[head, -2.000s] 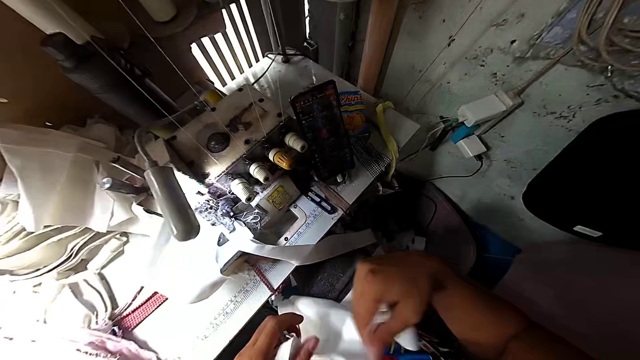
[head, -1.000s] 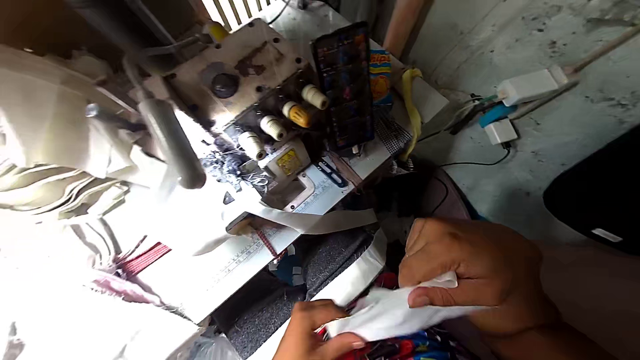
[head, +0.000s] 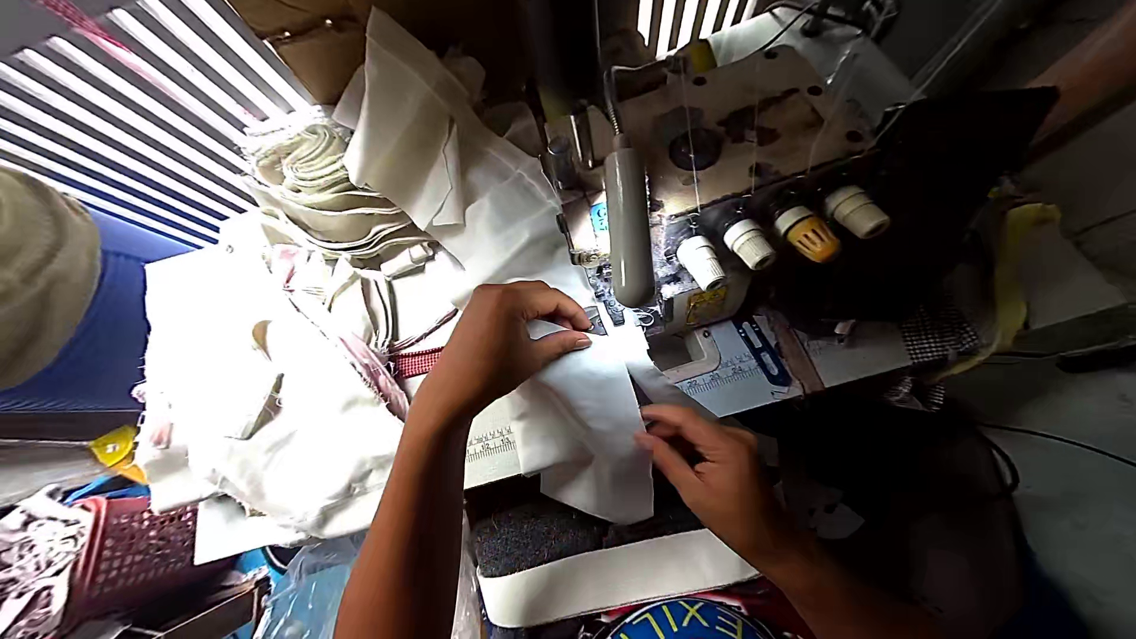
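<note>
At the needle area of an overlock sewing machine (head: 710,169), under its lit grey lamp (head: 630,226), lies a white fabric piece (head: 590,426) that hangs over the table edge. My left hand (head: 510,342) pinches its upper part between thumb and fingers, just left of the presser foot. Lower right, my right hand (head: 710,466) holds the fabric's right edge with thumb and forefinger. A narrow pale strip (head: 661,386) runs from the machine toward that hand. Another white band (head: 612,577) lies across my lap.
White cloth (head: 293,426) is heaped on the table at left, with stacked cream pieces (head: 337,204) behind it. A red plastic basket (head: 133,550) stands at lower left. Several tension knobs (head: 808,235) line the machine's front. A dark cable (head: 1056,435) runs at right.
Both hands have moved from the lap area up to the machine. The white fabric, earlier held over the lap, is now at the needle area. The view has swung left.
</note>
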